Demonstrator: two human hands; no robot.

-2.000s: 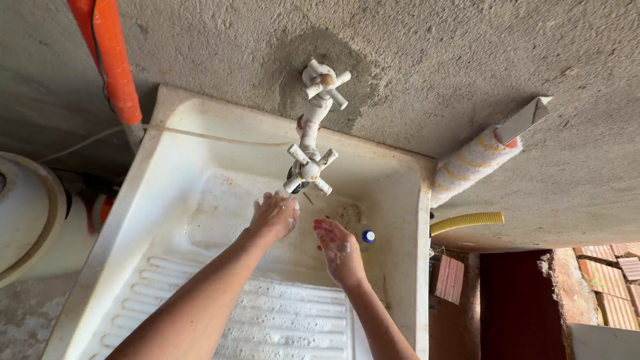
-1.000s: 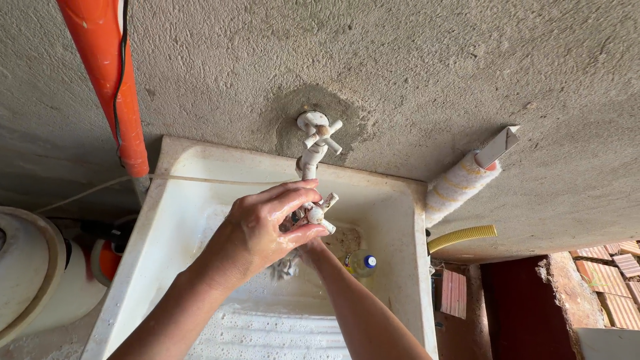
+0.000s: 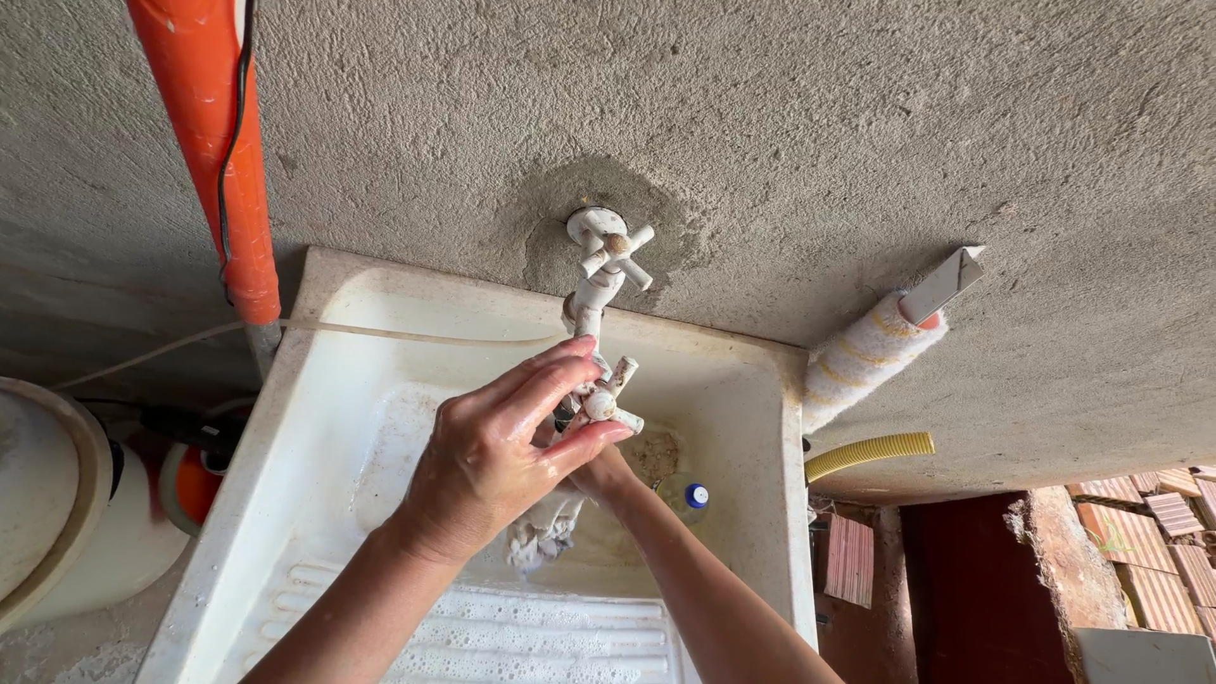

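Observation:
My left hand (image 3: 503, 432), wet, has its fingers and thumb around the white cross handle (image 3: 602, 404) of the lower tap. My right hand (image 3: 591, 467) is below that tap, mostly hidden behind my left hand; a wet greyish-white cloth (image 3: 543, 530) hangs beneath it, apparently in its grasp. Both are over the white laundry sink (image 3: 730, 391). Above, a second cross handle (image 3: 617, 249) sits on the white tap pipe near the wall. Suds cover the sink's ribbed washboard (image 3: 532, 632).
A bottle with a blue cap (image 3: 696, 495) stands in the basin. An orange pipe (image 3: 214, 152) rises at left beside a round whitish container (image 3: 47, 494). Right of the sink are a fluffy paint roller (image 3: 864, 359), a yellow corrugated hose (image 3: 869, 453) and stacked bricks (image 3: 1140, 541).
Two seconds ago both hands were apart below the tap. My left hand has moved up onto the lower tap handle, and my right hand has moved in under the tap. A cloth now shows there.

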